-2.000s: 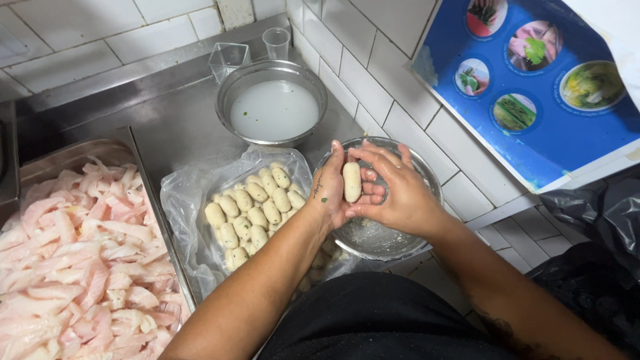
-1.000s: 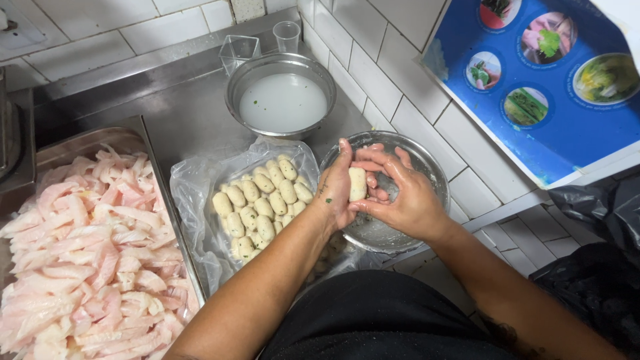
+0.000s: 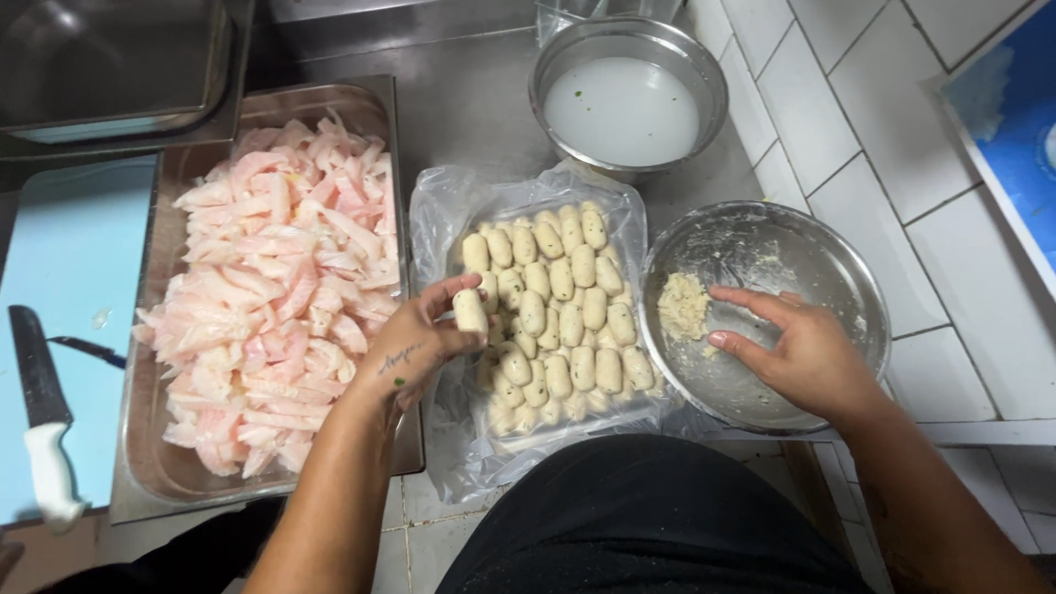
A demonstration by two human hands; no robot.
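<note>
Between its fingers my left hand [image 3: 421,342] holds an oval dough roll [image 3: 470,311] above the left edge of a plastic-lined tray [image 3: 631,216]. Rows of similar rolls with green flecks [image 3: 583,266] fill that tray, stacked on one another. My right hand [image 3: 792,351] reaches into a steel mixing bowl [image 3: 862,272], fingers apart, the fingertips beside a lump of pale dough [image 3: 684,307]. Whether they touch the lump is hard to tell. Dough smears coat the bowl's inside.
A deep steel pan [image 3: 136,462] of pale pink raw strips [image 3: 280,289] stands at left. Beyond it, a white-handled knife [image 3: 51,462] and a smaller dark knife [image 3: 87,351] lie on a blue cutting board [image 3: 78,239]. Behind the tray is a bowl of cloudy liquid [image 3: 623,107], near the tiled wall [image 3: 874,99].
My hands were together around a roll over the mixing bowl; now they are apart, the left over the tray with a roll, the right down in the bowl. The view has shifted left and down.
</note>
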